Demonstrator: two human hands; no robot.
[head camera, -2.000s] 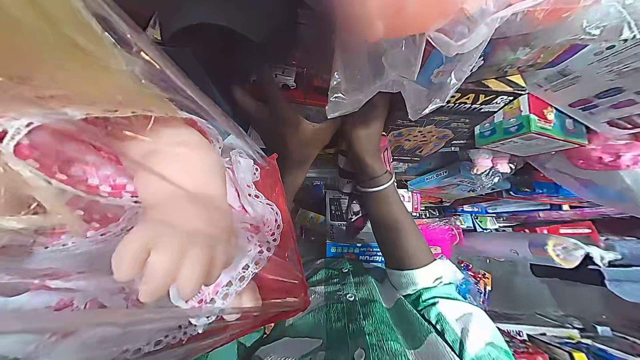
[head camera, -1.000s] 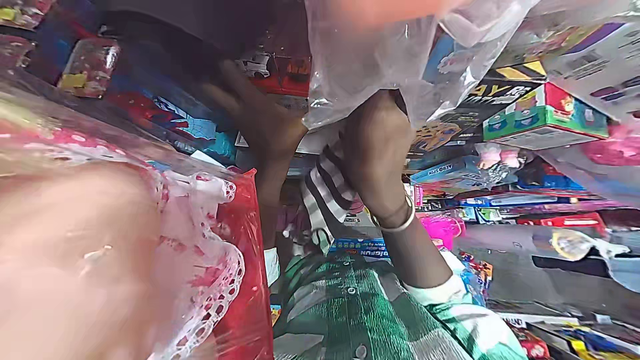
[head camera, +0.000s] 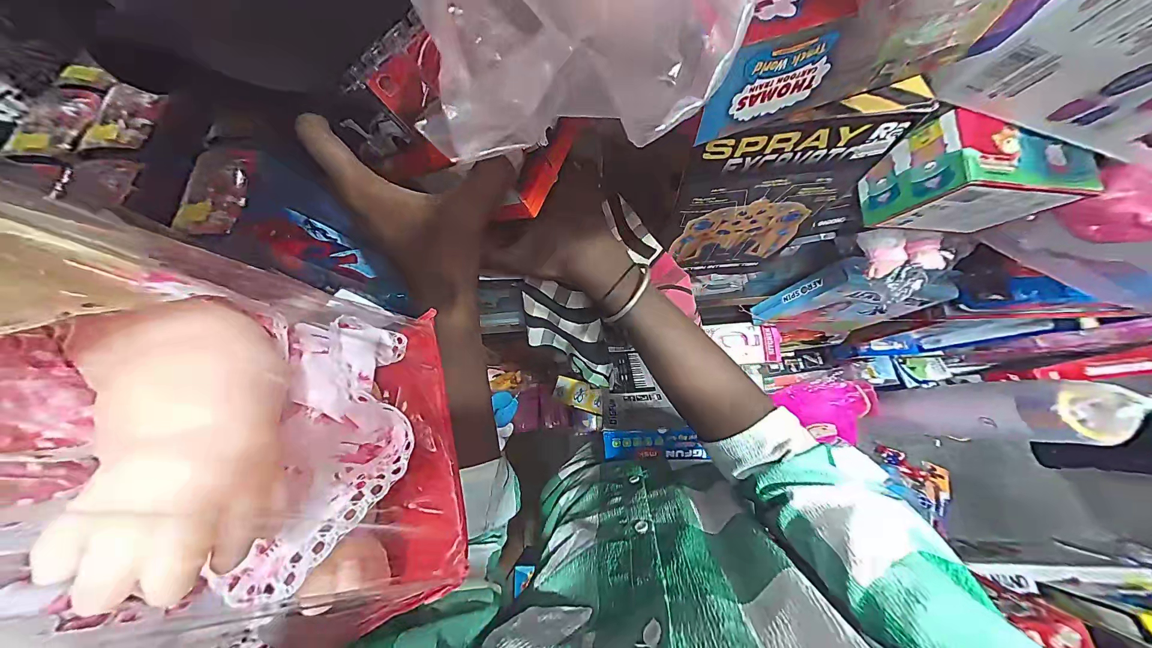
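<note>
My left hand (head camera: 405, 207) reaches up at the centre-left, thumb and fingers spread beneath a red box (head camera: 544, 171); whether it grips the box is unclear. Close beside it, my right hand (head camera: 562, 238), with a pale bangle (head camera: 630, 295) and a dark band on its wrist, lies in shadow just below the box's orange-red edge; its fingers are mostly hidden. Clear plastic wrap (head camera: 576, 63) hangs over the box and partly covers it. A black-and-white striped item (head camera: 567, 328) shows under my right wrist.
A large packaged doll (head camera: 171, 441) in pink lace, in clear wrap with a red edge, fills the left foreground. At right are a Spray excavator box (head camera: 765, 198), a green and red box (head camera: 981, 175) and more stacked toy boxes. Small packets (head camera: 121, 117) hang at upper left.
My left hand has come more into sight, its fingers spread. My right hand, closed and raised a second ago, is now lower beside the red box. The view has shifted.
</note>
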